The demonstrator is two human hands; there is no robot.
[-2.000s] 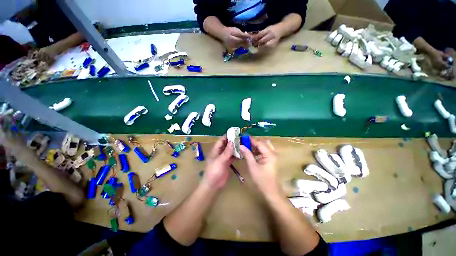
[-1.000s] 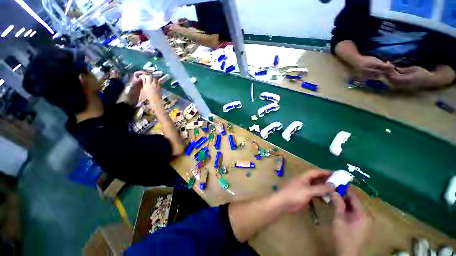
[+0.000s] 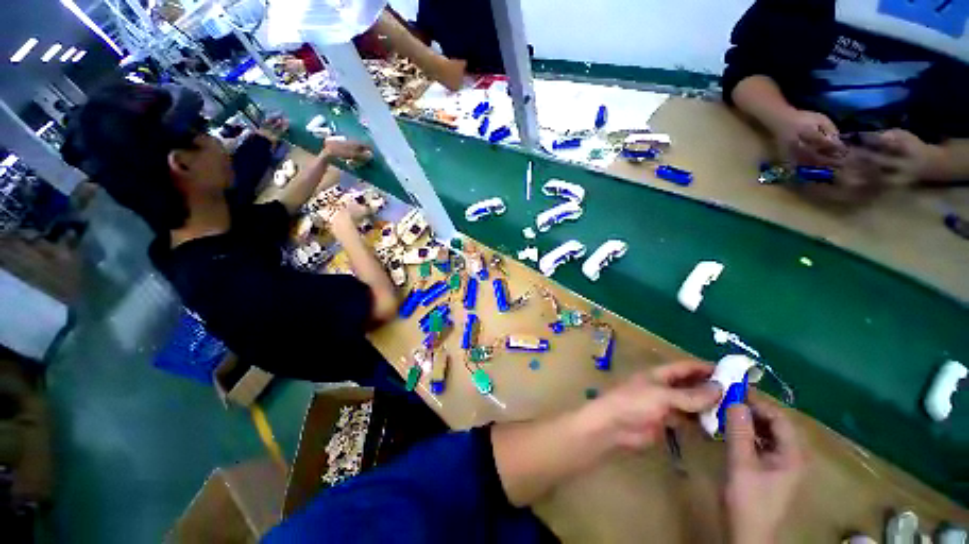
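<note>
My left hand [image 3: 661, 406] holds a white curved housing [image 3: 726, 374] over the front edge of the belt. My right hand [image 3: 763, 457] holds a blue battery [image 3: 733, 400] against the housing's open side. Whether the battery is fully seated is hidden by the fingers. Wires and a whitish piece [image 3: 735, 342] extend past the housing over the belt. A thin dark stick [image 3: 675, 448] lies on the bench beside my left hand.
Batteries with green boards [image 3: 471, 332] lie on the bench left of my hands. Filled housings [image 3: 561, 256] lie on the green belt [image 3: 648, 232]. A neighbour [image 3: 255, 276] works at left beside a grey post [image 3: 393, 138]. Another person's hands [image 3: 850, 151] work opposite.
The view has swung left, bringing the neighbour and floor boxes into sight. The battery now lies more along the housing. The neighbour's arm has reached out to the belt.
</note>
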